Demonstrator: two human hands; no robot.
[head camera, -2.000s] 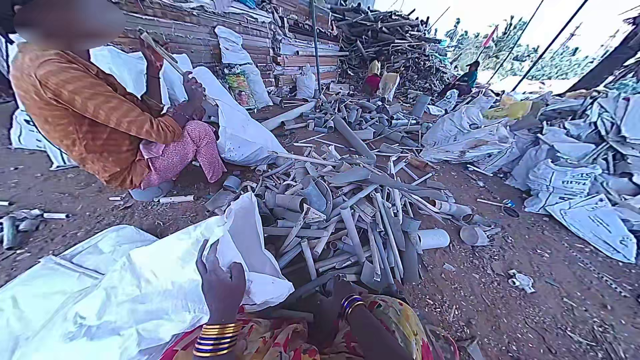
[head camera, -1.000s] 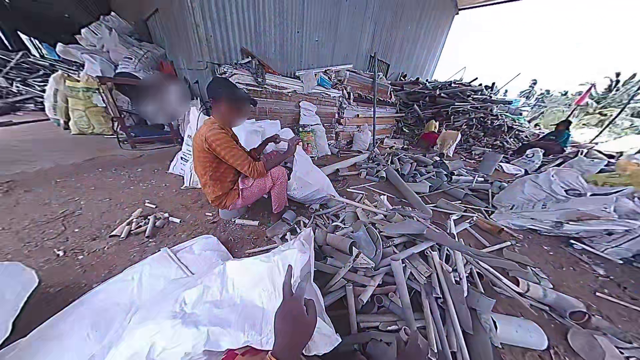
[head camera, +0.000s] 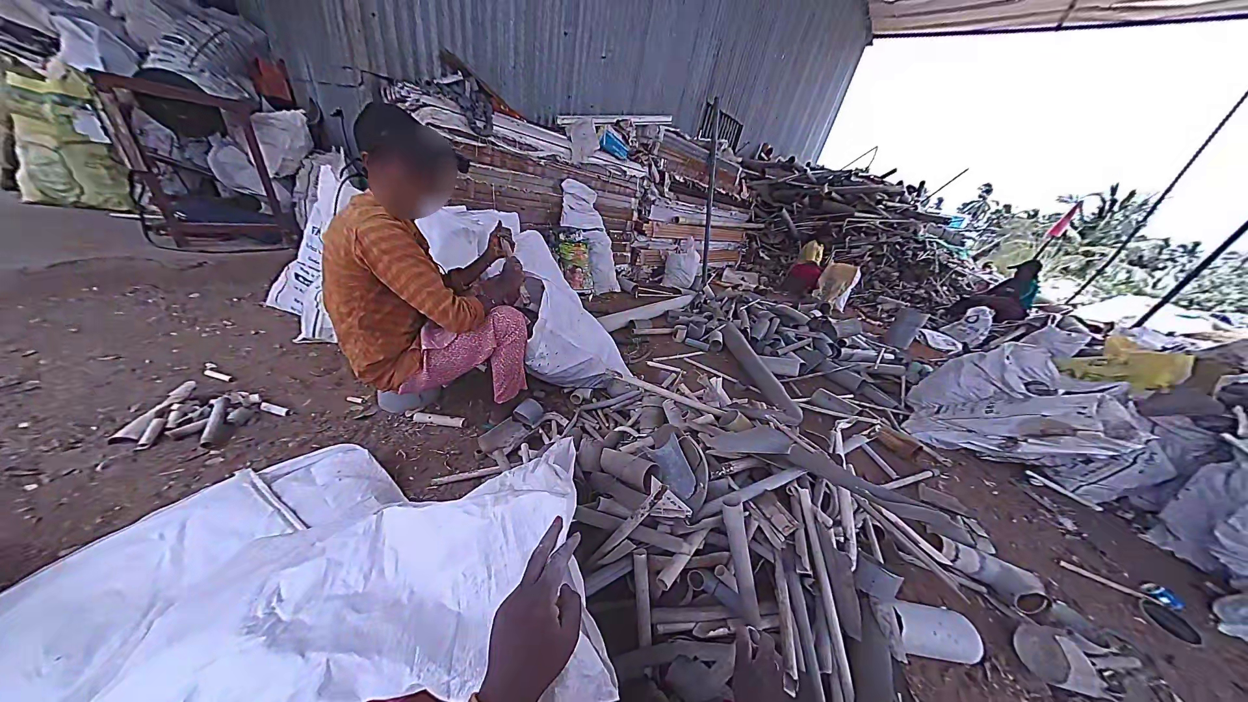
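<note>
My left hand (head camera: 536, 614) is raised at the lower middle, fingers apart and nothing in them, over the right edge of a white woven sack (head camera: 322, 575) that lies spread on the left. To its right, at the bottom edge, only the fingers of my right hand (head camera: 759, 668) show, against a heap of grey and white plastic pipe pieces (head camera: 741, 556); whether it holds one is hidden. A short wide pipe piece (head camera: 936, 632) lies right of that hand. One thin white pipe (head camera: 271, 499) rests on the sack.
A person in an orange top (head camera: 390, 292) squats beyond the sack, hands together near another white sack (head camera: 561, 322). A few short pipes (head camera: 195, 419) lie on the dirt at left. Crumpled sacks (head camera: 1033, 409) lie at right, with a large scrap pile (head camera: 858, 234) behind.
The view has swung up and left, showing more of the metal wall and the stacked sacks. My left hand stays raised by the sack's edge; my right forearm has gone out of view.
</note>
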